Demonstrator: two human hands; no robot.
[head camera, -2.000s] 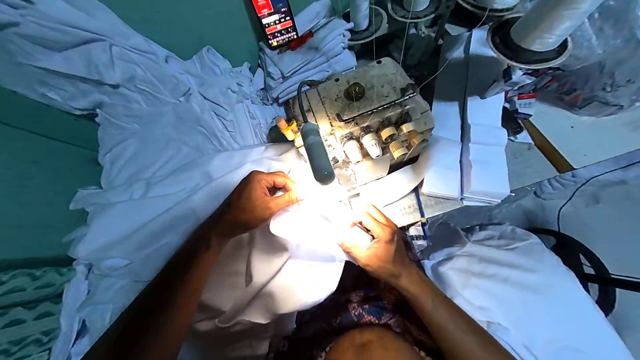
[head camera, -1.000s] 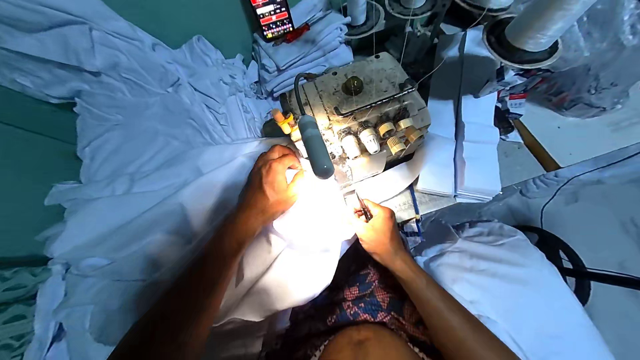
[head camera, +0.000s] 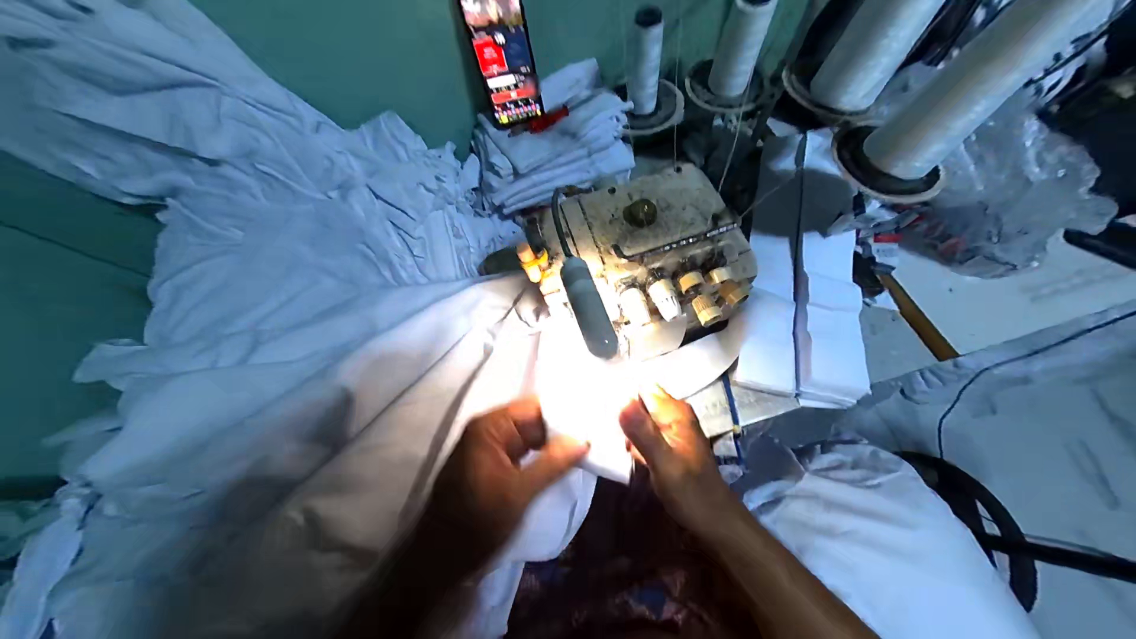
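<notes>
An overlock sewing machine (head camera: 652, 222) with several tension knobs stands at the centre, a dark lamp (head camera: 587, 306) lighting its front edge. White fabric (head camera: 586, 399) lies under the bright light before it and spreads to the left. My left hand (head camera: 501, 461) grips the fabric's near part between thumb and fingers. Just right of it, my right hand (head camera: 670, 444) pinches the fabric's right edge; glare hides its fingertips, and no tool shows in it.
Thread cones (head camera: 887, 53) stand behind the machine. A phone (head camera: 503, 62) leans by folded cloth (head camera: 559, 146). Stacked white pieces (head camera: 825, 311) lie right of the machine, beside clear plastic (head camera: 1003, 186). A black wheel (head camera: 1021, 532) and white cloth (head camera: 887, 541) are at lower right.
My left hand has moved down from beside the machine's front, nearer my lap. The dark small tool seen in my right hand one second ago no longer shows.
</notes>
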